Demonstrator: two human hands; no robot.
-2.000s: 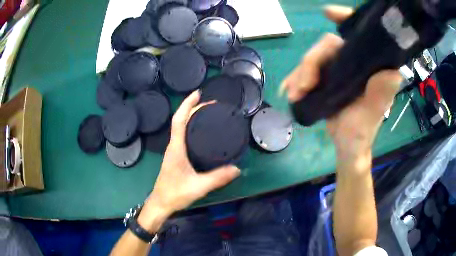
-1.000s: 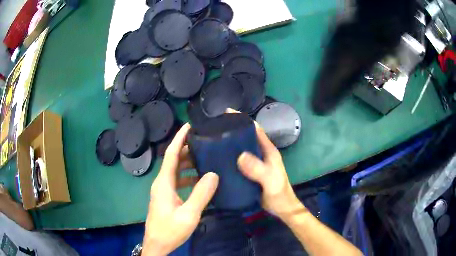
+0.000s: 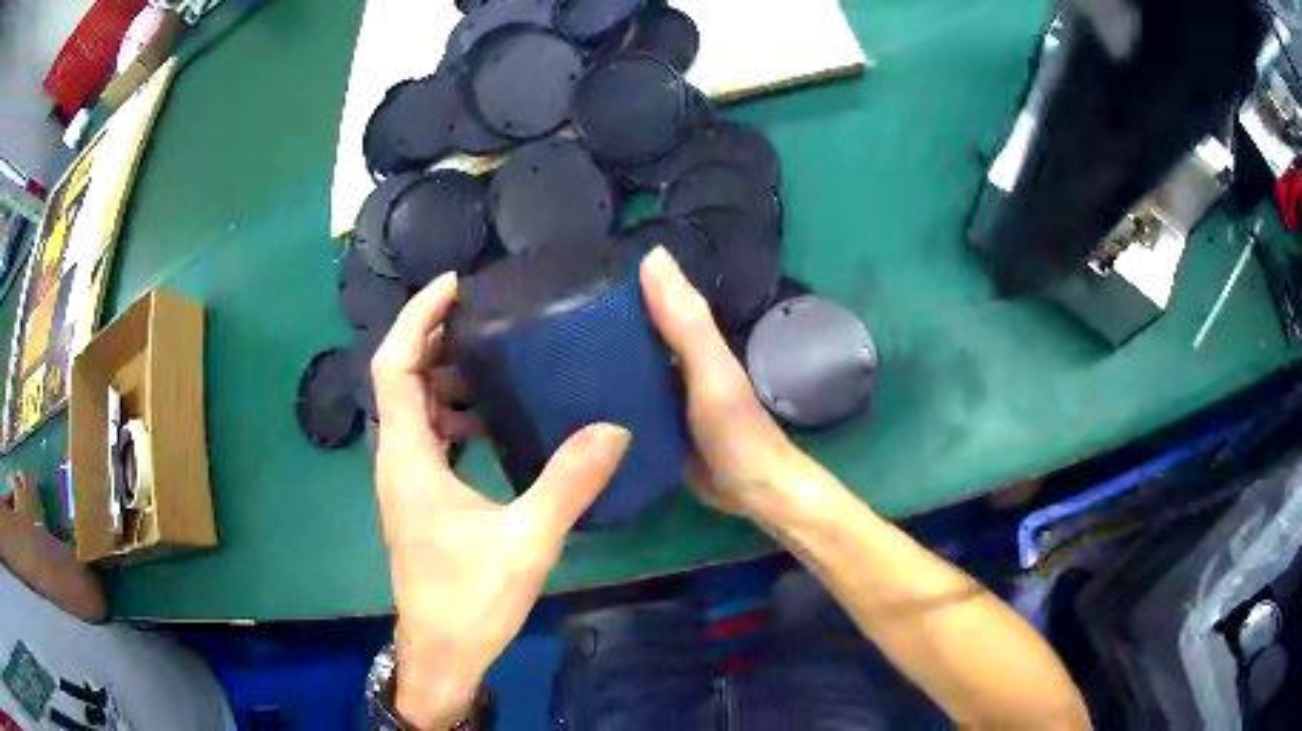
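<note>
A dark blue, mesh-sided round housing (image 3: 593, 379) with a black end is held tilted between both hands above the bench's front part. My left hand (image 3: 464, 500) grips its left side, thumb across the front. My right hand (image 3: 714, 393) grips its right side, fingers partly hidden behind it. Flat round black covers (image 3: 550, 200) lie piled behind the housing. One greyer cover (image 3: 811, 360) lies right of my right hand. The black electric screwdriver (image 3: 1114, 129) hangs at the upper right, touched by neither hand.
The screw feeder (image 3: 1121, 293) stands at the right, partly behind the screwdriver, with a thin pale stick (image 3: 1225, 293) beside it. A white board (image 3: 771, 50) lies under the pile. An open cardboard box (image 3: 186, 429) is at left. A lined bin (image 3: 1214, 600) is lower right. Another person's arm (image 3: 50, 550) shows lower left.
My right hand has let go of the screwdriver and joined my left on the housing. The housing has moved slightly up and left since a second ago, its blue side showing.
</note>
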